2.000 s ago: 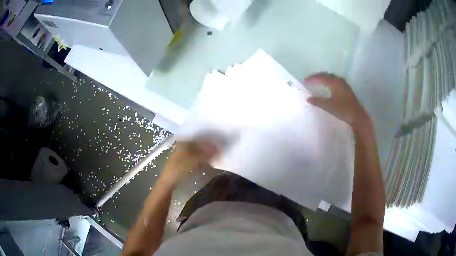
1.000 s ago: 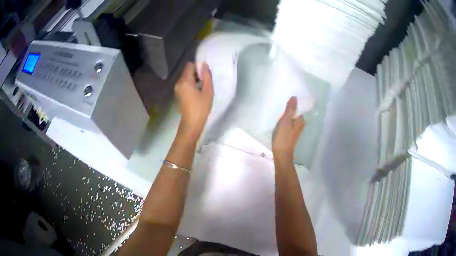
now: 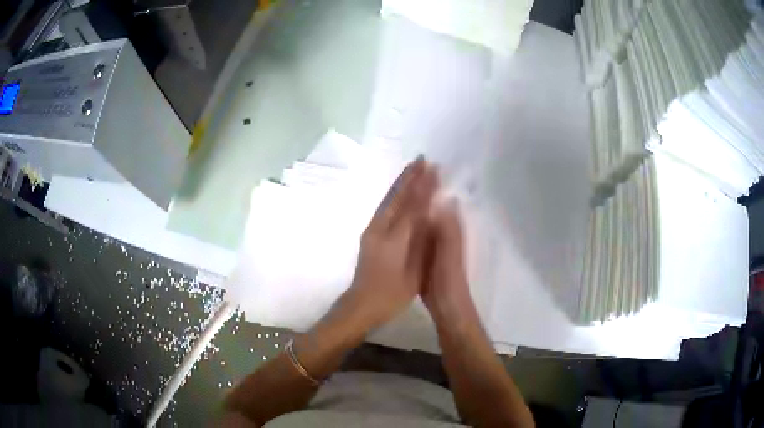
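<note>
Loose white sheets (image 3: 293, 242) lie in front of me with stepped, fanned far edges, partly over the pale green mat (image 3: 301, 92). My left hand (image 3: 392, 242) and my right hand (image 3: 444, 251) are over the sheets' right part, palms facing and pressed close together, with fingers straight and pointing away from me. The fingertips are blurred against the bright paper. I cannot tell whether a sheet edge is between the palms. More white paper (image 3: 431, 84) lies flat beyond my hands.
Tall stacks with layered edges (image 3: 620, 242) stand at right. A high white pile (image 3: 469, 17) is at the far edge. A silver control box (image 3: 100, 109) with a blue screen stands at left, beside dark machine parts (image 3: 180, 50). White dots cover the floor (image 3: 142, 309) at lower left.
My hands were apart, lifting a curved sheet over the mat. They have come together nearer my body, and that raised sheet no longer shows. The view has shifted, with the control box further left.
</note>
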